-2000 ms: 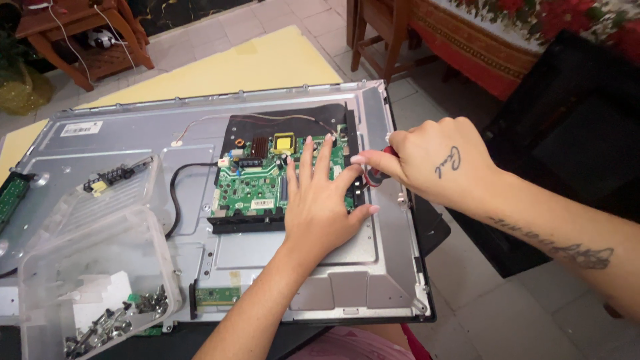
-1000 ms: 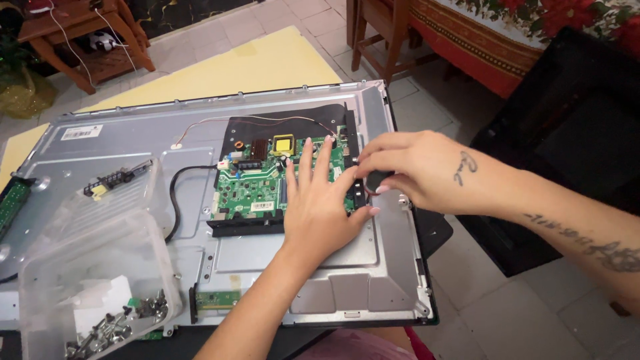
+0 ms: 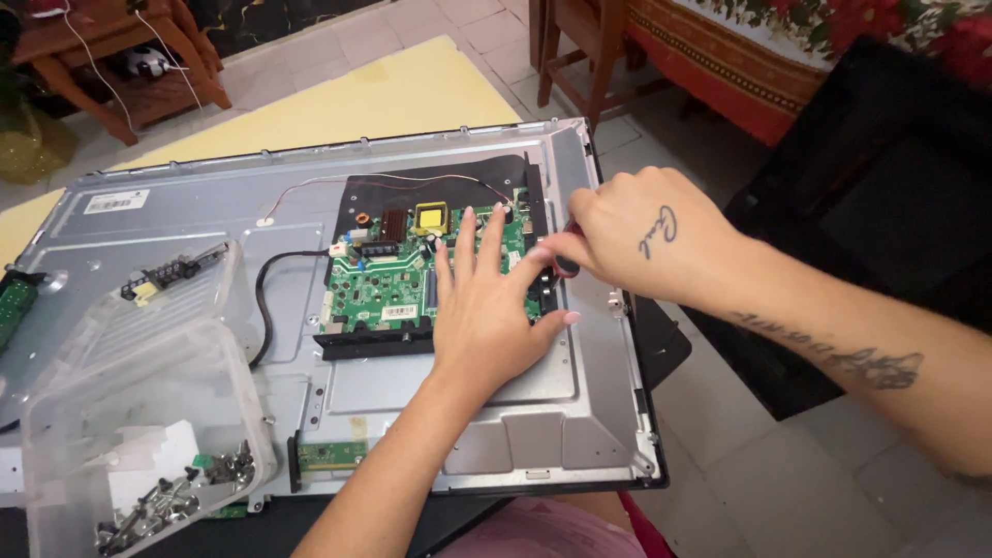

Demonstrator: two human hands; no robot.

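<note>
A green circuit board (image 3: 380, 291) lies on the metal back panel of a flat-screen television (image 3: 612, 372), with a black bracket along its edges. My left hand (image 3: 484, 318) rests flat on the board, fingers spread, its thumb beyond the right edge. My right hand (image 3: 651, 232) is closed around a red and black tool handle (image 3: 567, 267) at the bracket's right side. The handle is mostly hidden by the fingers, and the tool's tip cannot be made out. A black cable (image 3: 265, 298) and a thin white and red wire (image 3: 372, 177) run from the board.
An open clear plastic box (image 3: 267, 434) with several screws stands at the lower left; its lid (image 3: 209, 271) holds small parts. A small green board (image 3: 333, 456) sits near the front edge. Behind are a yellow sheet (image 3: 403, 101), a wooden chair (image 3: 581, 46) and a black panel (image 3: 876, 194).
My right hand has shifted and turned slightly around the handle near the board's right edge. My left hand has stayed on the board.
</note>
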